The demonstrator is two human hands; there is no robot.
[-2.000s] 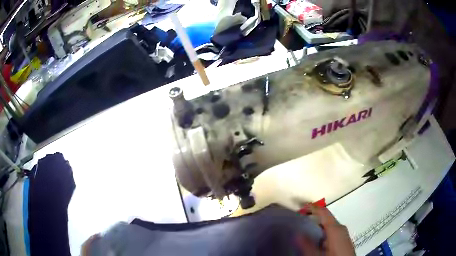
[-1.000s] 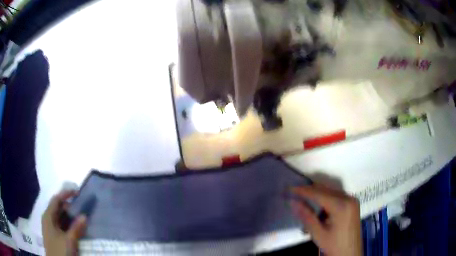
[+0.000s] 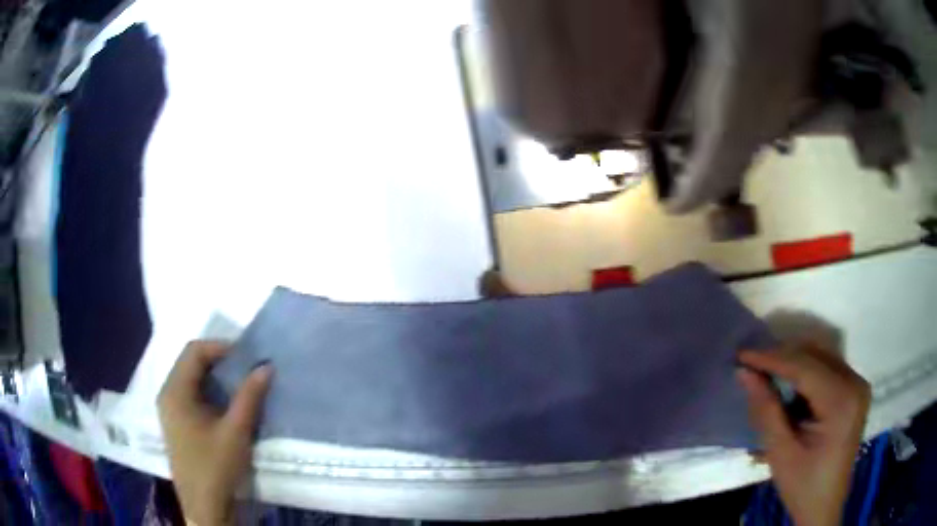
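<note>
A grey-blue collar piece with a long shallow curve and angled ends lies spread flat along the table's front edge, in front of the machine bed. My left hand pinches its left end between thumb and fingers. My right hand pinches its right end, with a small dark object partly visible among the fingers; I cannot tell what it is. The underside of the piece is hidden. The sewing machine head stands above and behind the piece, blurred, over the bright needle plate.
A stack of dark cut pieces lies at the left of the white table. The cream machine bed carries a short red tape mark and a longer one. A printed ruler runs along the front edge.
The view has tilted down from the machine and then shifted left. The collar piece, blurred earlier, is now spread out between both hands, and its dark rear border shows less than before.
</note>
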